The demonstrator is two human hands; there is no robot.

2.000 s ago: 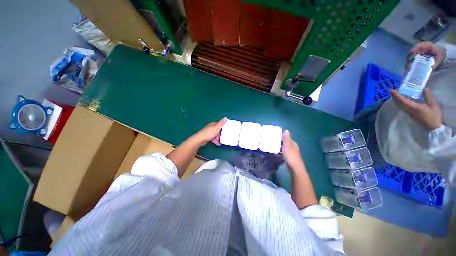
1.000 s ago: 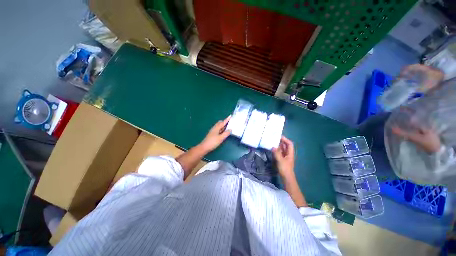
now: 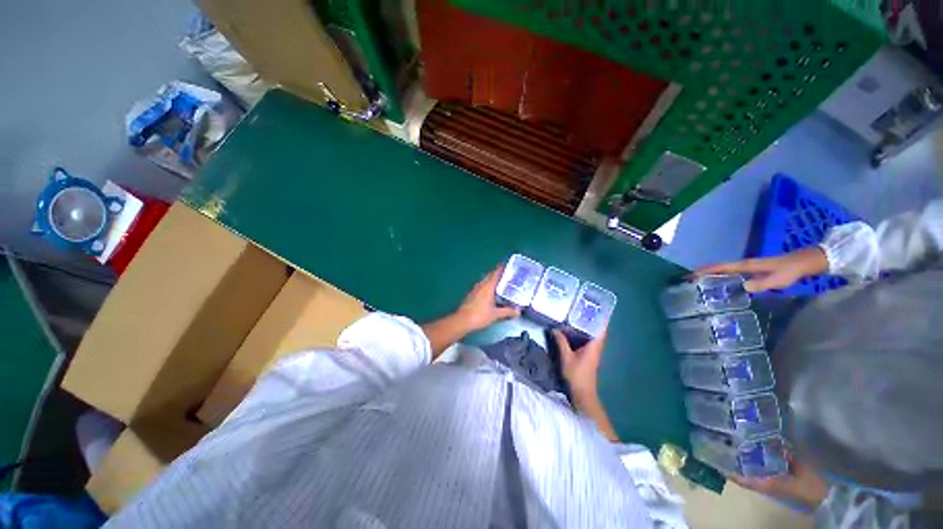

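Note:
Three small retail boxes (image 3: 555, 297) with clear tops stand side by side in a row on the green bench (image 3: 352, 207), close to my body. My left hand (image 3: 483, 302) grips the left end of the row. My right hand (image 3: 579, 362) holds the row at its right end, near the front edge. Crumpled dark grey fabric (image 3: 522, 362) lies between my hands and my body.
Another person's hands (image 3: 773, 274) hold both ends of a row of several retail boxes (image 3: 724, 374) at the bench's right end. A large open carton (image 3: 171, 310) stands at left. The shrink tunnel's red-brown curtain (image 3: 538, 72) hangs over outlet rollers (image 3: 507, 155). A blue crate (image 3: 801, 222) is at right.
The three boxes have turned, so printed clear tops show instead of white faces. The other person's hands have come to the right row, which has gained a box.

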